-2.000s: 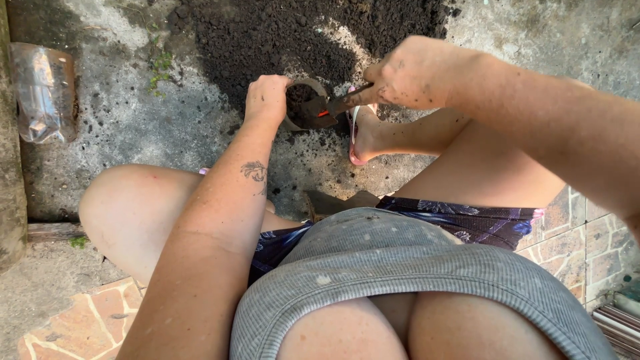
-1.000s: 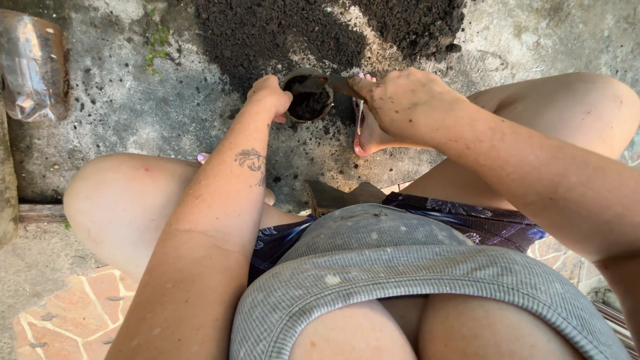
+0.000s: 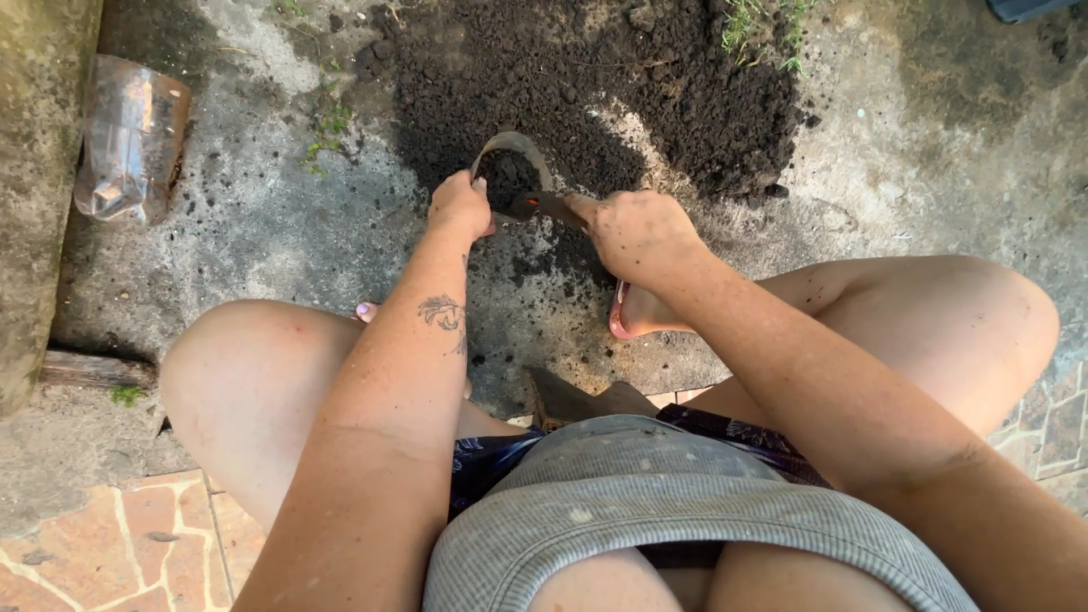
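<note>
My left hand (image 3: 460,205) grips the near left rim of a round container (image 3: 516,140) with a pale, thin wall, tilted over the concrete. Dark soil shows inside it. My right hand (image 3: 639,236) is closed around a small dark hand trowel (image 3: 557,206), its index finger stretched along the tool. The trowel's end, with a small orange-red mark, lies at the container's right near edge. Just beyond both hands spreads a heap of dark, crumbly soil (image 3: 527,76). My palm and the handle's far end are hidden.
A cut clear plastic bottle (image 3: 136,140) lies at the left beside a concrete curb (image 3: 38,170). Small weeds (image 3: 330,127) grow from the concrete. A foot in a pink sandal (image 3: 625,314) is close below my right hand. Stone-pattern tiles (image 3: 127,544) cover the near left.
The container has gone from showing its round opening upward to a more tilted pose, still in my left hand. My right hand keeps hold of the trowel, which has shifted about the container's rim.
</note>
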